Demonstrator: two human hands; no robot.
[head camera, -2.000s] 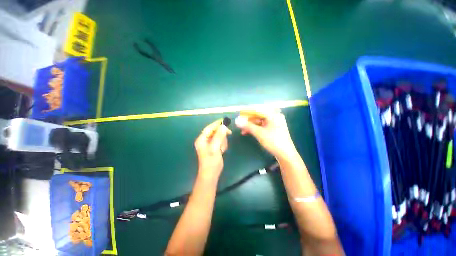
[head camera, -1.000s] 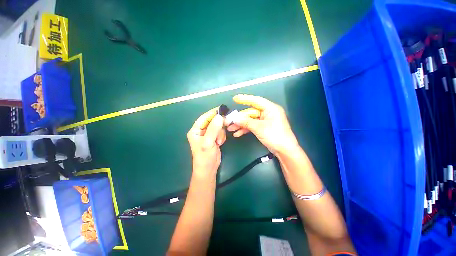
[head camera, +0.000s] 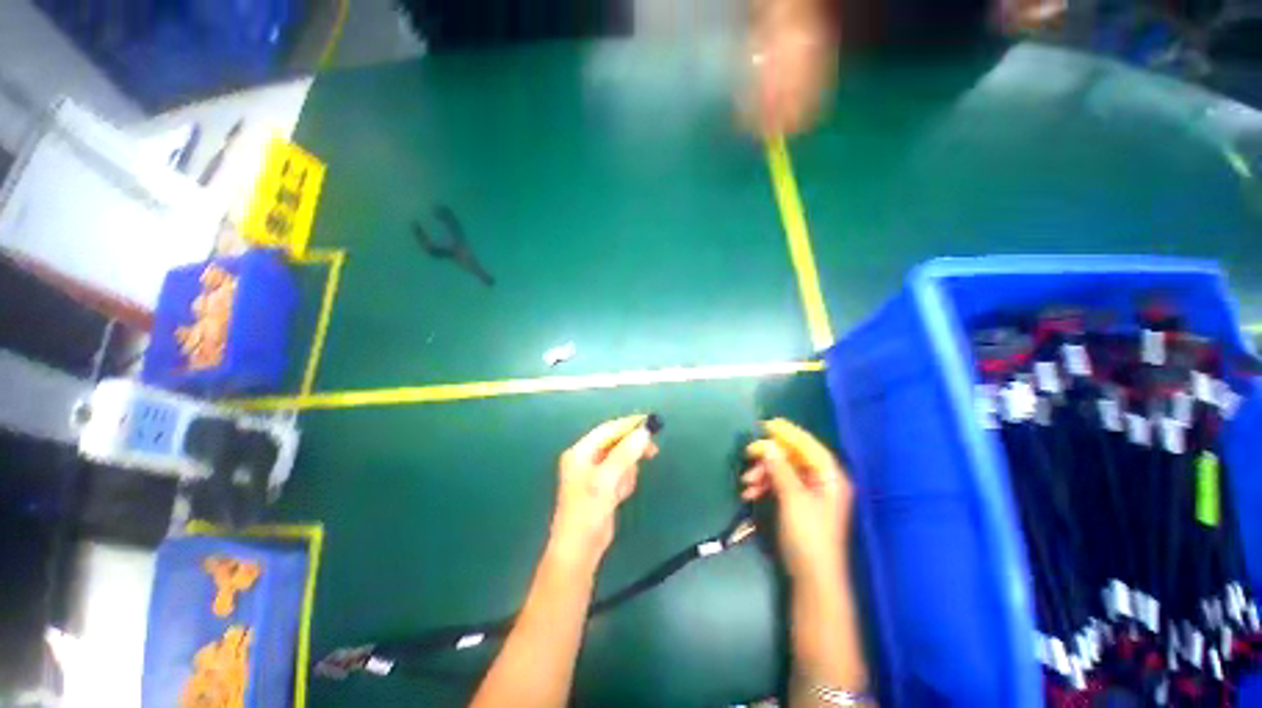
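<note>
My left hand (head camera: 598, 477) pinches a small black connector housing (head camera: 655, 423) between thumb and fingertips. My right hand (head camera: 807, 487) is to its right, apart from it, with its fingers closed on the dark end of a black wire harness; the fingertips are blurred. The wire harness (head camera: 651, 581) has white labels and runs down left across the green mat, passing behind my left forearm, to a loose end near the lower blue bin. A small white piece (head camera: 558, 354) lies just beyond the yellow tape line.
A deep blue crate (head camera: 907, 484) full of black harnesses stands right. Blue bins with orange parts (head camera: 284, 325) (head camera: 284, 622) and a power strip (head camera: 104, 422) are left. Dark pliers (head camera: 453, 246) lie on the mat. Another person's hand (head camera: 786, 69) is at the far edge.
My hands have moved apart. The white piece in my right fingers is gone from them, and a white piece now shows on the mat. The view has tilted up; another person's hand has appeared.
</note>
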